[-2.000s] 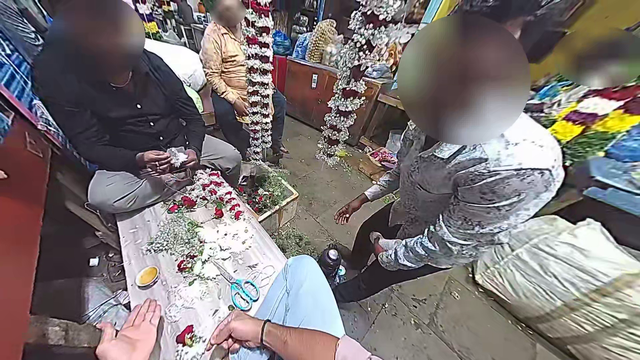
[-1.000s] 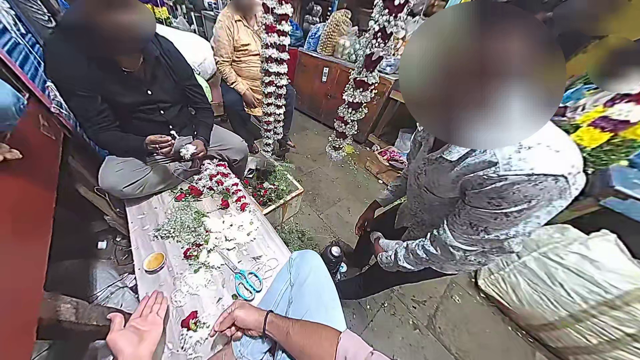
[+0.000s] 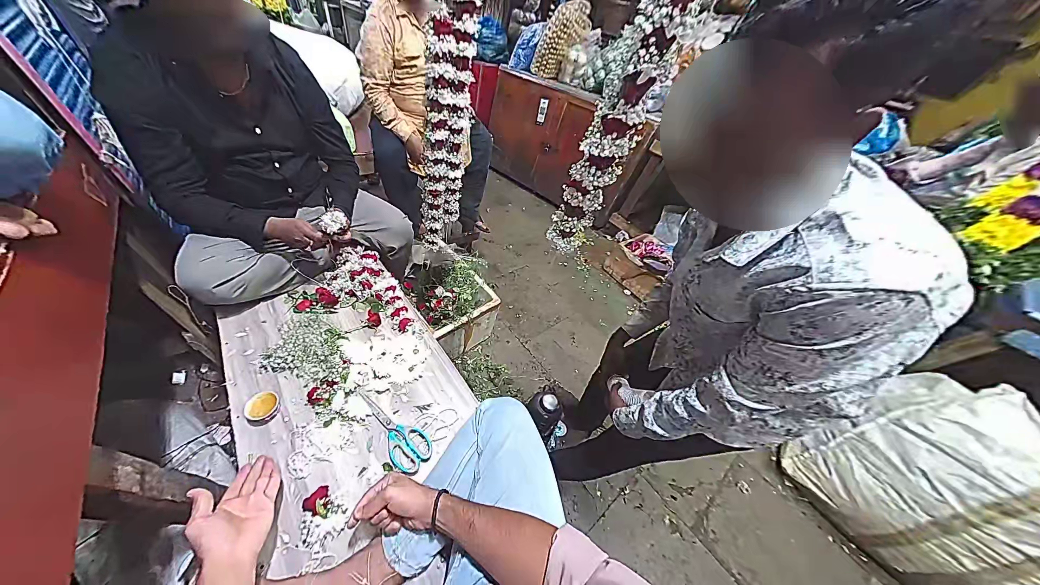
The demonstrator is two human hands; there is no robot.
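My left hand, palm up with its fingers apart, holds nothing at the near left edge of the wooden bench. A black band circles the wrist of my right hand, whose fingers are curled near my knee; whether they pinch a thread cannot be told. Between the hands lies a red rose with small white flowers. Turquoise-handled scissors rest just beyond my right hand. Loose white flowers, baby's breath and a red and white garland lie farther up the bench.
A small bowl with yellow contents sits by the left bench edge. One person sits cross-legged at the far end, holding white flowers; another stands at right. Flower garlands hang ahead. A flower crate, a dark bottle and a large sack stand on the floor.
The standing person's hands have come down and together. At far left, part of another person has come into view. My hands have kept nearly the same pose.
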